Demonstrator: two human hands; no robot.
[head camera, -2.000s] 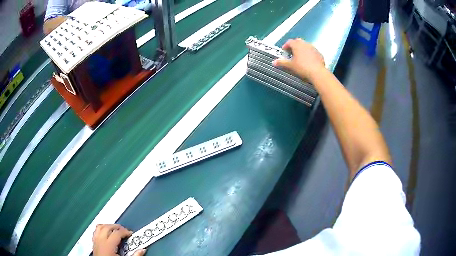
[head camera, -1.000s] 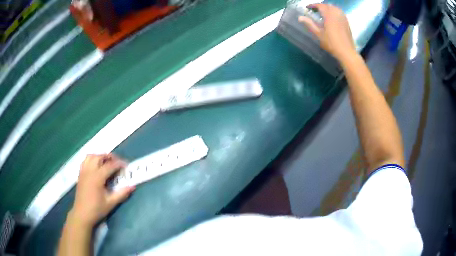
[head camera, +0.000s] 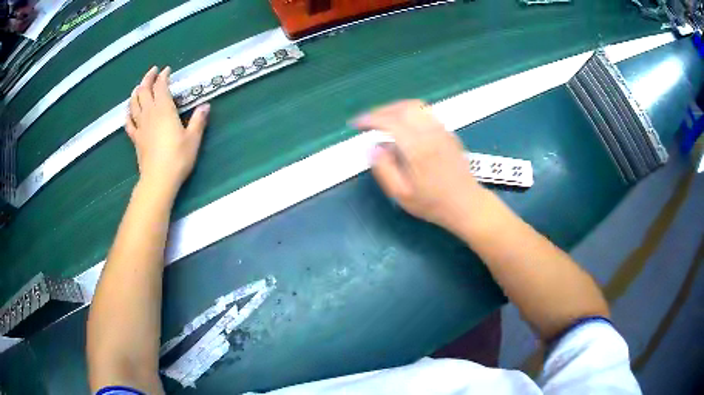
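My left hand (head camera: 164, 127) is at the left end of a strip with a row of ringed shapes (head camera: 238, 71), lying along a rail on the green conveyor. The thumb and fingers are at that end; the grip is partly hidden. My right hand (head camera: 417, 158) is over the white rail, blurred, fingers apart, holding nothing visible. A perforated cover strip (head camera: 506, 170) lies on the bench, partly hidden behind my right hand.
A stack of grey strips (head camera: 617, 116) stands at the bench's right. A dark grey stack of parts (head camera: 38, 305) is at the lower left. A worn tape patch (head camera: 216, 332) is stuck to the bench. A red-orange stand base (head camera: 340, 15) is at the top.
My left hand has moved the ringed strip from the bench up to the conveyor rail. My right hand has left the grey stack and moved left. The view has shifted.
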